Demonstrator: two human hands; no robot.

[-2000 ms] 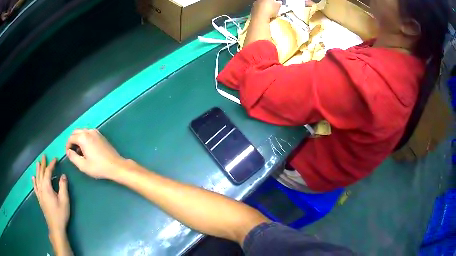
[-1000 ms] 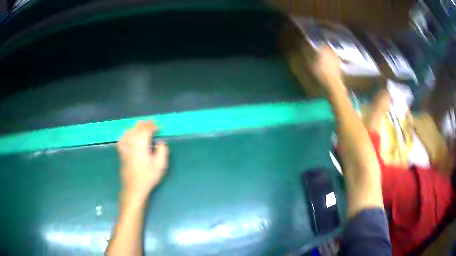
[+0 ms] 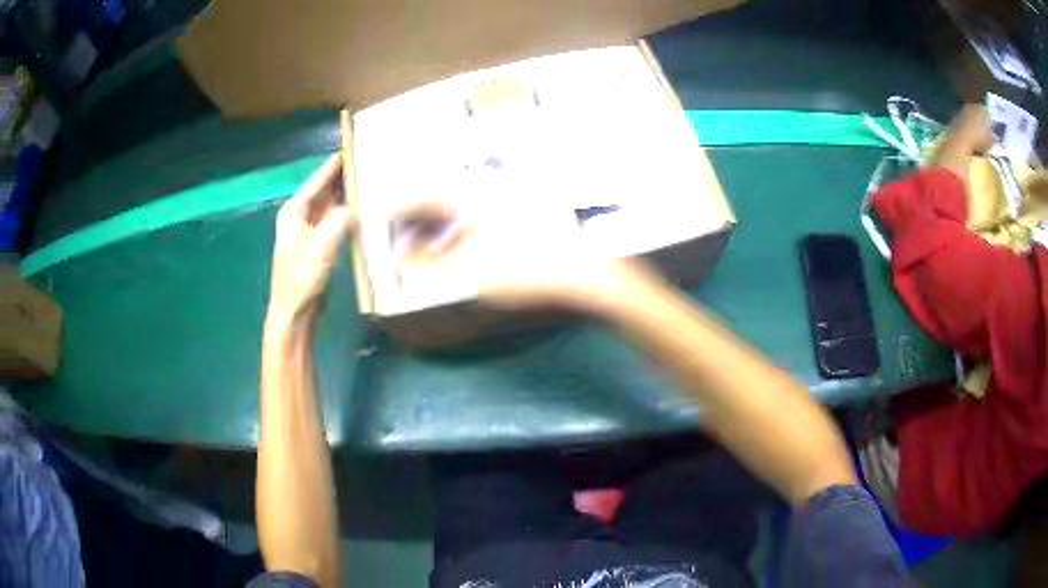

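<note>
An open brown carton (image 3: pixel 715 190) lies on the green bench in front of me, its large lid flap (image 3: pixel 437 40) standing up at the far side. A pale white filling, with a small tan patch near the far edge and small dark marks, fills it. My left hand (image 3: pixel 308 247) is against the carton's left side wall, fingers on the edge. My right hand (image 3: pixel 460 247) is blurred over the near left part of the filling; its fingers cannot be made out, nor whether it holds anything.
A black phone (image 3: pixel 839 304) lies on the bench to the right. A person in a red sleeve (image 3: pixel 960 258) handles tan-yellow material beside white cords (image 3: pixel 879 190) at the right. A brown box (image 3: pixel 28 327) is at the left edge, above another person's blue clothing (image 3: pixel 35 494).
The open carton now lies on the bench before me. My left hand has come to its left side, and my right hand has moved from the boxes at the right to over the filling.
</note>
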